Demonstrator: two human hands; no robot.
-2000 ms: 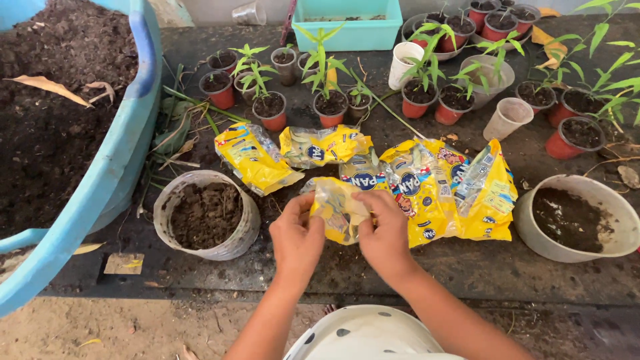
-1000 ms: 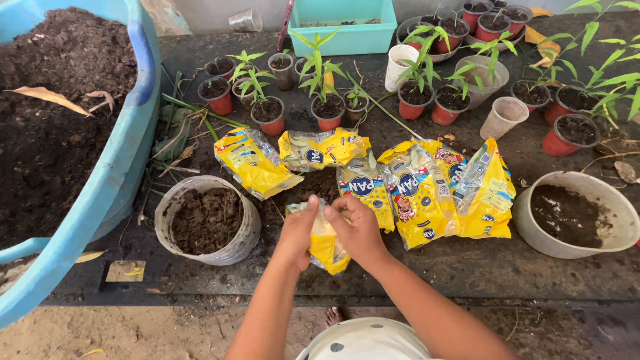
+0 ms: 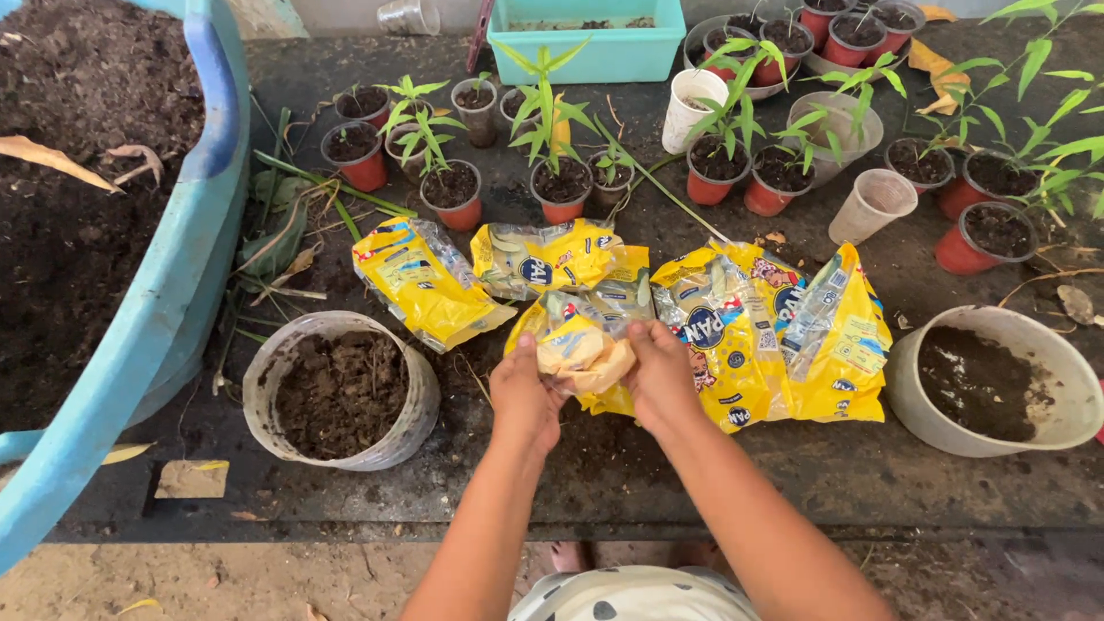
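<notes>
Between my left hand (image 3: 528,398) and my right hand (image 3: 662,379) is a crumpled plastic bag (image 3: 582,349), yellow and clear, its paler inner side partly showing. Fingers and thumbs of both hands pinch it at its two sides. More yellow P.A.N. plastic bags lie just beyond and beside it: one at the left (image 3: 427,285), one behind (image 3: 548,259), and larger ones to the right (image 3: 724,332). To the left of my hands stands a whitish plastic tub of soil (image 3: 423,405). What lies directly under the held bag is partly hidden.
A large blue basin of soil (image 3: 155,302) fills the left side. At right stands a white tub with wet soil (image 3: 1069,405). Potted seedlings (image 3: 561,185), empty cups (image 3: 873,205) and a turquoise tray (image 3: 591,52) line the back of the dark table (image 3: 776,483).
The bag in my hands was lower and more bunched a second ago, with the hands close together. Now the hands are farther apart and the bag is raised over the other bags.
</notes>
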